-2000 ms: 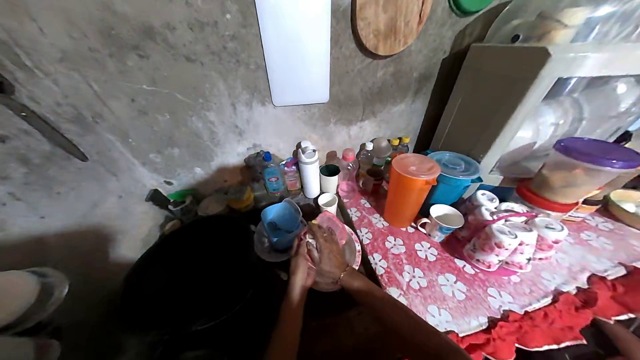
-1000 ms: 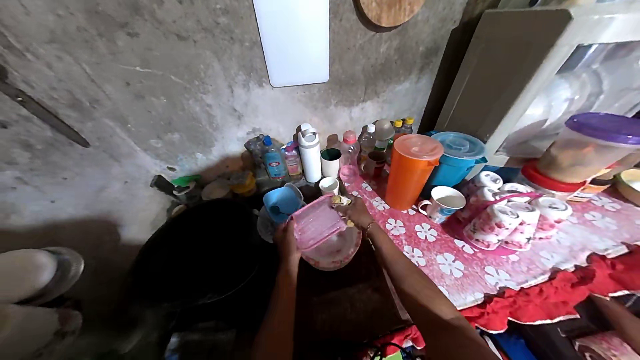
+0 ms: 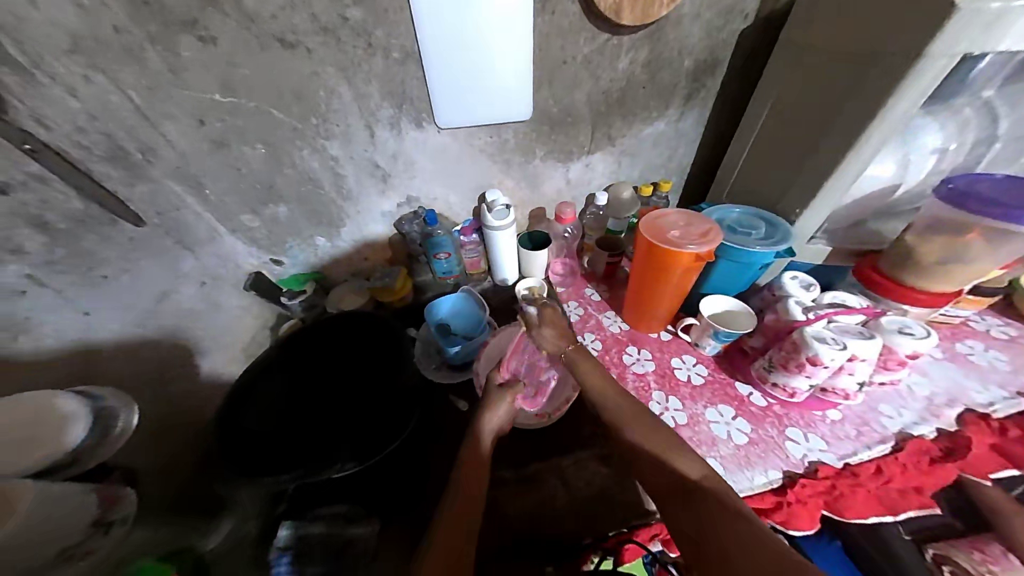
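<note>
My left hand [image 3: 498, 404] grips the near left side of a pink plastic container [image 3: 530, 372], tilted over a pale plate with a patterned rim [image 3: 552, 412]. My right hand [image 3: 548, 324] is at a small white cup [image 3: 531, 290] just beyond the container, with its fingers around something pale and small, perhaps a sponge. Blue plastic containers [image 3: 458, 320] sit stacked on a metal dish, left of the plate. Behind the cup stand a white bottle [image 3: 501, 244] and a white tumbler with a dark inside [image 3: 534, 254].
A large black basin [image 3: 316, 400] lies to the left. Bottles, including a blue dish-soap bottle [image 3: 442, 252], line the wall. On the flowered tablecloth [image 3: 690, 370] stand an orange pitcher [image 3: 668, 272], a teal pitcher [image 3: 736, 252], a mug [image 3: 718, 324] and upturned cups [image 3: 808, 360].
Two seconds ago my hands were together; now my right hand is farther out at the small cup, while my left hand keeps the pink container over the plate.
</note>
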